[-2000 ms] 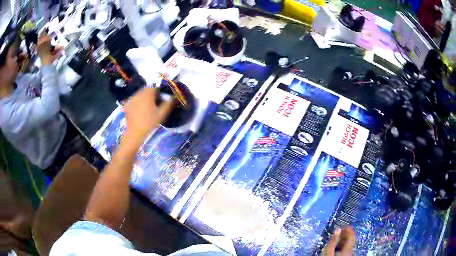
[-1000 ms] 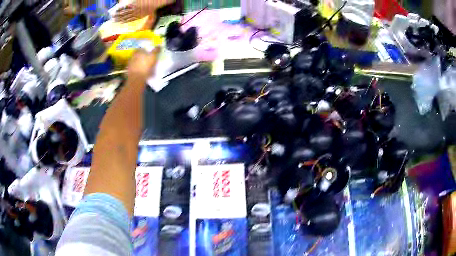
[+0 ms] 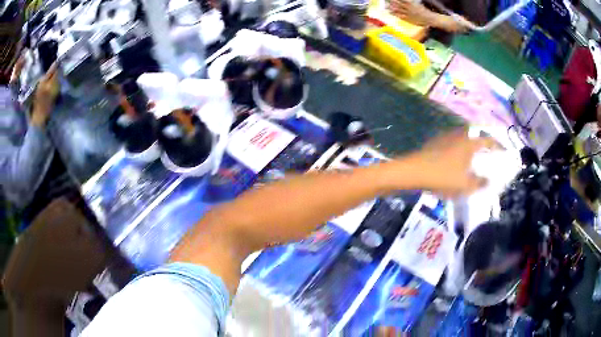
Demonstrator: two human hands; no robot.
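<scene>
My left hand (image 3: pixel 461 166) reaches across from the lower left and is shut on the white arm part of a white housing (image 3: pixel 497 170) at the right. A round dark opening or ball (image 3: pixel 491 257) with a pale rim hangs below, blurred. A small blurred skin-toned patch (image 3: pixel 387 331) at the bottom edge may be my right hand, mostly cut off. White units with black centres, one of them (image 3: pixel 186 139) in front, stand at the upper left. A heap of black camera heads (image 3: pixel 553 220) lies at the right, partly hidden behind the held housing.
Blue printed sheets (image 3: pixel 155 227) cover the bench. A lone black piece (image 3: pixel 349 126) lies beyond my forearm. A yellow container (image 3: pixel 397 51), a pink sheet (image 3: pixel 471 89) and a white box (image 3: pixel 540 112) are on the far side. Another person's arm is at the left edge, another's hand at the top.
My left hand was at a dark ball at the left, then stretched to the far side beside a white unit; now it holds a white housing at the right. The view has swung right and back.
</scene>
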